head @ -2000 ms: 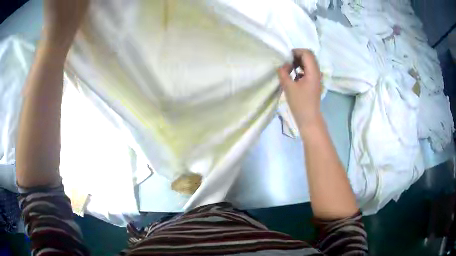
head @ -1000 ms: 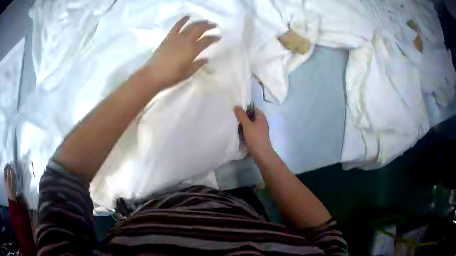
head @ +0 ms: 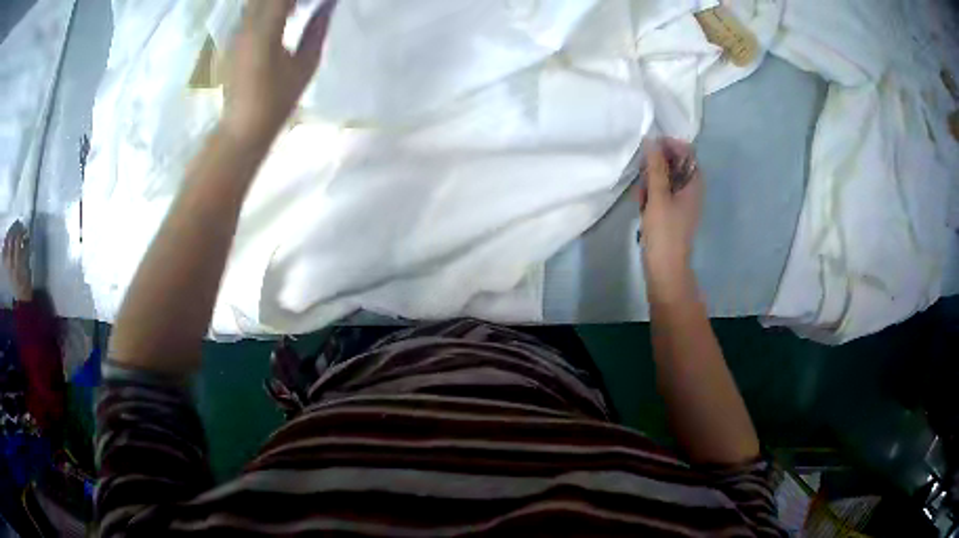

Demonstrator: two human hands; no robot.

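A white garment (head: pixel 421 210) lies spread and wrinkled in front of my body, its near edge at the table's front. My right hand (head: pixel 671 194) is at the garment's right edge, fingers closed around small dark thread snips (head: pixel 680 171); whether it also pinches cloth I cannot tell. My left hand (head: pixel 276 63) is over the cloth at the upper left, partly cut off by the top edge and blurred. Its fingers look apart, and no cloth shows gripped in it.
A white garment pile (head: pixel 862 210) lies at the right. A tan tag (head: pixel 728 36) is at the top right and another tan piece (head: pixel 204 65) at the upper left. The blue-grey table (head: pixel 752 179) shows between garments. Another person's hand (head: pixel 17 252) and red sleeve are at the far left.
The lifted cloth has come down and lies on the table. Since the last earlier frame, my left hand has moved left and up, and my right hand has moved right and up.
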